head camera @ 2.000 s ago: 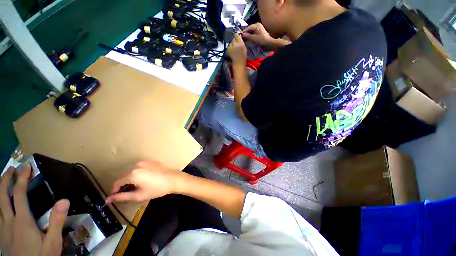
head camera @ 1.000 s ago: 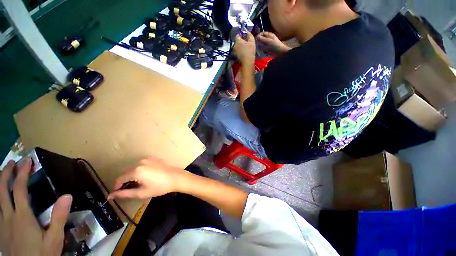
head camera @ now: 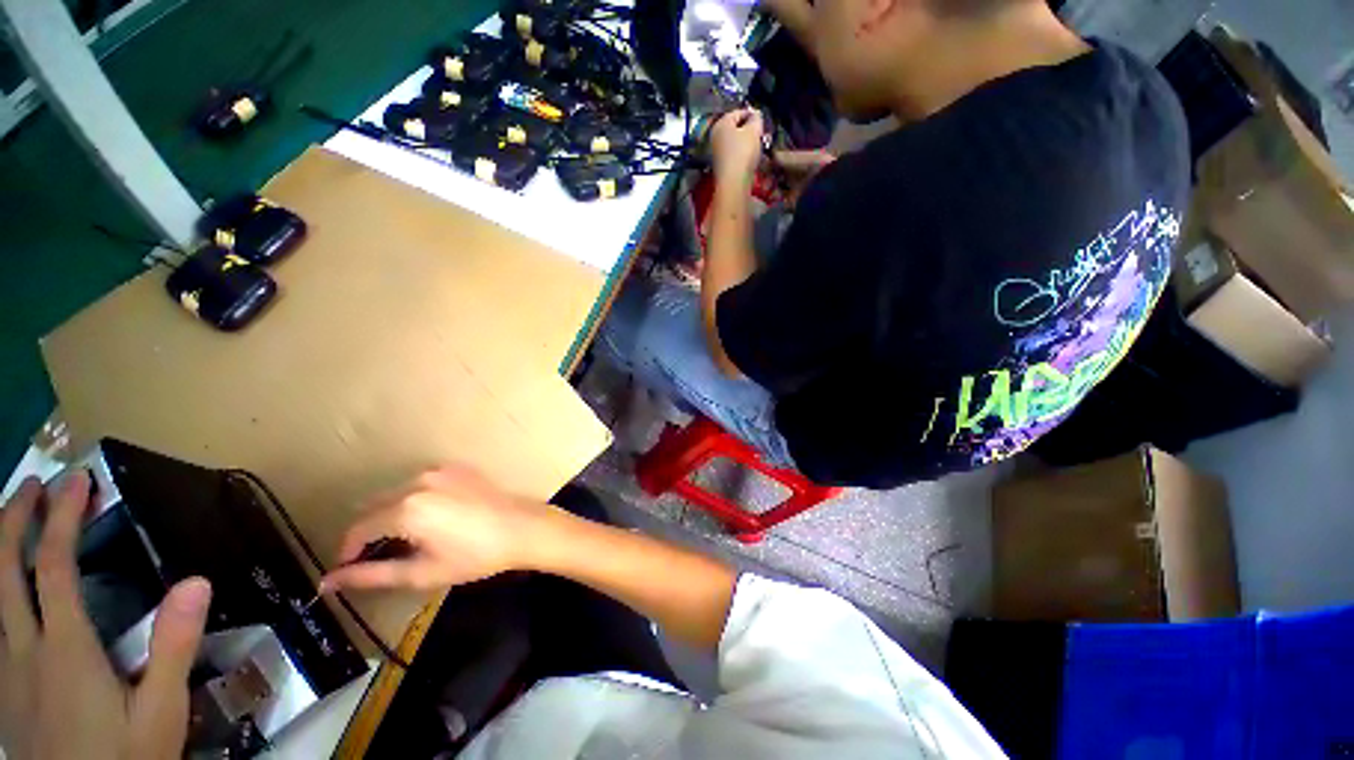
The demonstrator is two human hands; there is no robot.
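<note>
The screw feeder (head camera: 223, 572), a black and white box, stands at the lower left with its black side panel towards my right hand. My right hand (head camera: 431, 538) pinches a small dark hand tool (head camera: 383, 548); its thin tip meets the panel near some pale markings. The tool's type is not clear. My left hand (head camera: 89, 639) is spread over the feeder's top, fingers apart and thumb near its front part, and is cut off by the picture's edge. It hides part of the feeder. A thin black cord (head camera: 275, 505) loops along the panel.
A cardboard sheet (head camera: 327, 342) lies beside the feeder. Two black units (head camera: 221, 287) sit near a pale post (head camera: 112, 126). Many labelled black units (head camera: 512, 126) lie on a white sheet (head camera: 550, 223). A coworker (head camera: 950, 267) sits at right by a red stool (head camera: 728, 475); cartons (head camera: 1077, 535) stand behind.
The view has shifted slightly. My hands keep nearly the same places, with the tool still against the panel. The coworker's hands and head have moved a little.
</note>
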